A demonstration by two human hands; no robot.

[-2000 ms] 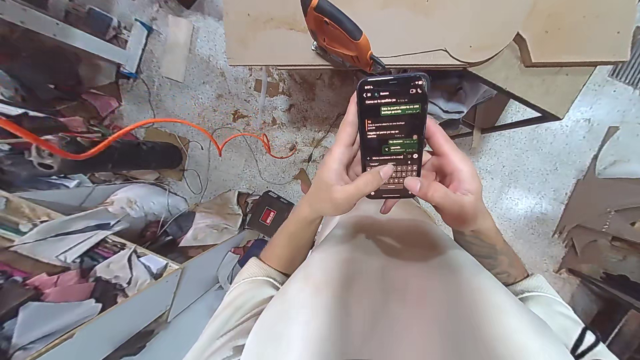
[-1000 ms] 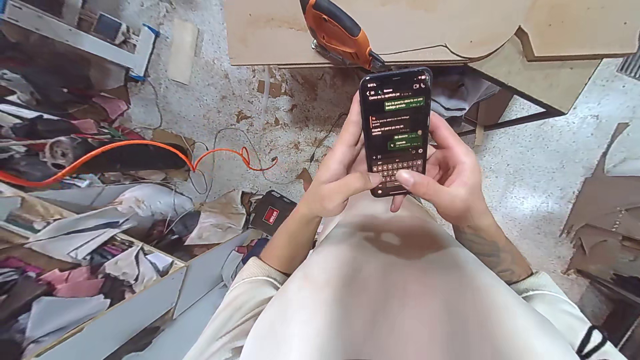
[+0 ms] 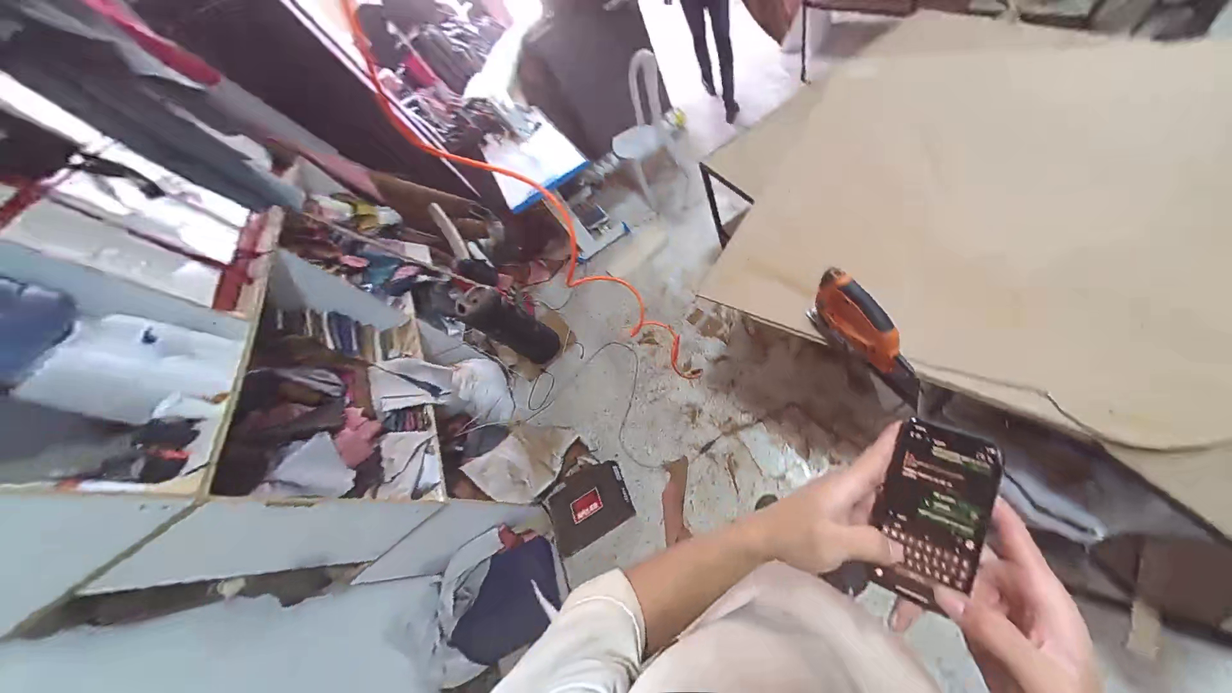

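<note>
A black smartphone [image 3: 938, 510] with a lit chat screen and keyboard is held low at the right of the head view. My left hand [image 3: 837, 520] grips its left side, the thumb over the keyboard. Around the lower right edge curls my right hand [image 3: 1025, 597], its thumb near the bottom of the screen. Just beyond the phone, an orange and black power tool, seemingly a jigsaw [image 3: 857, 322], lies at the edge of a large wooden board [image 3: 1001, 212]. Part of each hand's fingers is hidden behind the phone.
Shelving [image 3: 231, 395] full of fabric scraps stands at left. A black case [image 3: 589, 508], a dark cylinder [image 3: 510, 325] and an orange coiled hose [image 3: 577, 250] are on or above the littered floor. Farther back are a white chair [image 3: 640, 140] and a person's legs [image 3: 710, 48].
The view has swung up and to the left, bringing in the shelving, chair and a person's legs. Both hands still hold the phone.
</note>
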